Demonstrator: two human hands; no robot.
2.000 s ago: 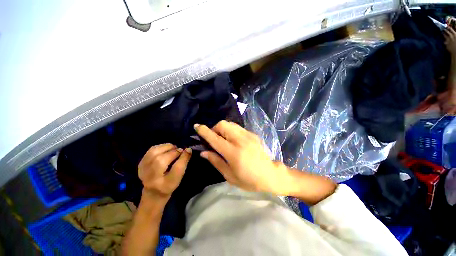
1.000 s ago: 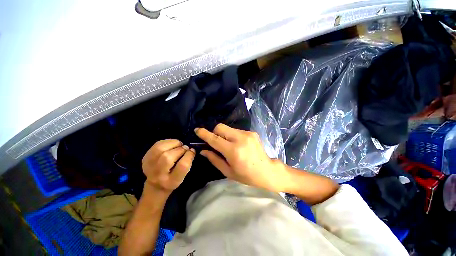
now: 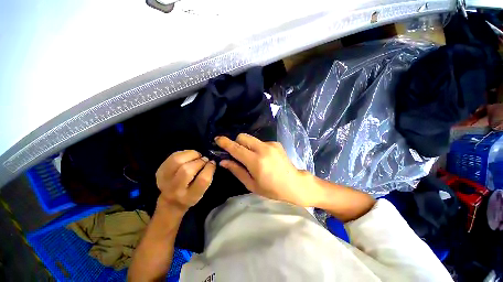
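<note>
Dark cloth (image 3: 231,110) lies bunched in the lap, below the edge of the white table. My left hand (image 3: 185,177) pinches the cloth between thumb and fingertips. My right hand (image 3: 265,168) faces it from the right, with thumb and index finger on the same cloth. A narrow dark edge or seam shows between the two sets of fingertips, which are close together. Whether a small tool is at the fingertips I cannot tell. Small white tags show on the dark cloth near the table edge.
The white table (image 3: 83,66) with a printed ruler edge curves across the top. A clear plastic bag (image 3: 353,121) of dark goods lies right, with a black heap (image 3: 441,99) on it. Blue crates (image 3: 60,242), one with khaki cloth (image 3: 113,234), stand lower left. A red crate (image 3: 466,195) stands right.
The narrow strip between the fingertips, purplish and then a thin light line earlier, now looks darker. The hands stay nearly in place. The view has shifted slightly.
</note>
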